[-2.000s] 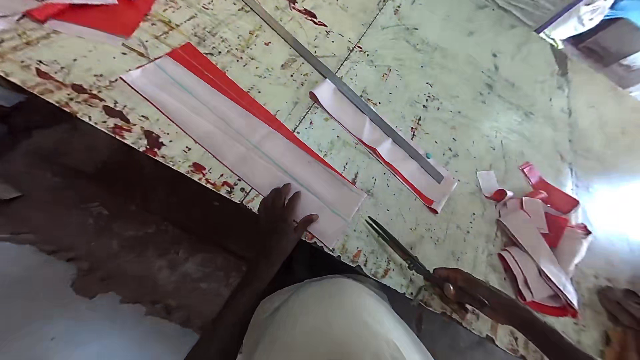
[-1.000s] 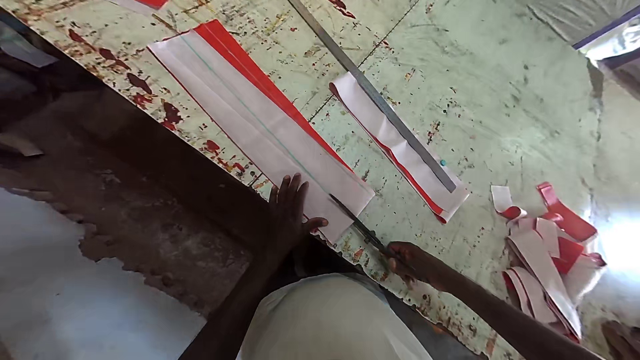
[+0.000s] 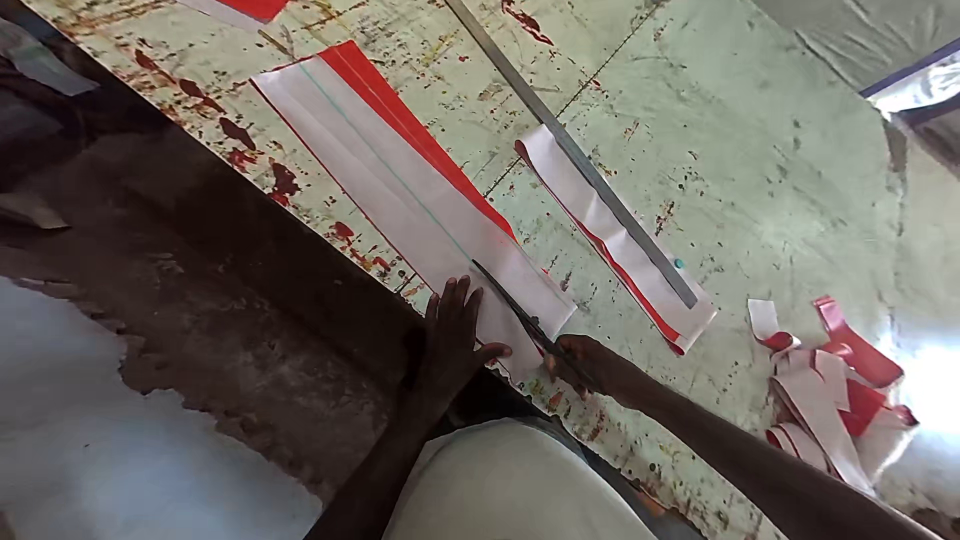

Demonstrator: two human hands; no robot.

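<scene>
A long pinkish-white and red fabric piece [image 3: 390, 176] lies across the table with a green line drawn along it. My left hand [image 3: 454, 337] rests flat on its near end, fingers spread, at the table's edge. My right hand [image 3: 589, 364] grips a pair of dark metal scissors [image 3: 517, 311] by the handles. The blades lie along the green line at the near end, their tip a little past my left fingertips. Whether the lower blade is under the fabric is hard to tell.
A metal ruler [image 3: 592, 176] lies over a folded white and red strip [image 3: 600, 225], beside a small teal object [image 3: 679, 263]. Fabric strips [image 3: 821, 390] are heaped at the right. Another red and white piece [image 3: 251, 7] is at the top left. The stained table [image 3: 750, 187] ends near my body.
The scissors in my right hand have moved left, from beside the fabric onto its near end and along the green line. My left hand stays on the fabric. The view has shifted somewhat.
</scene>
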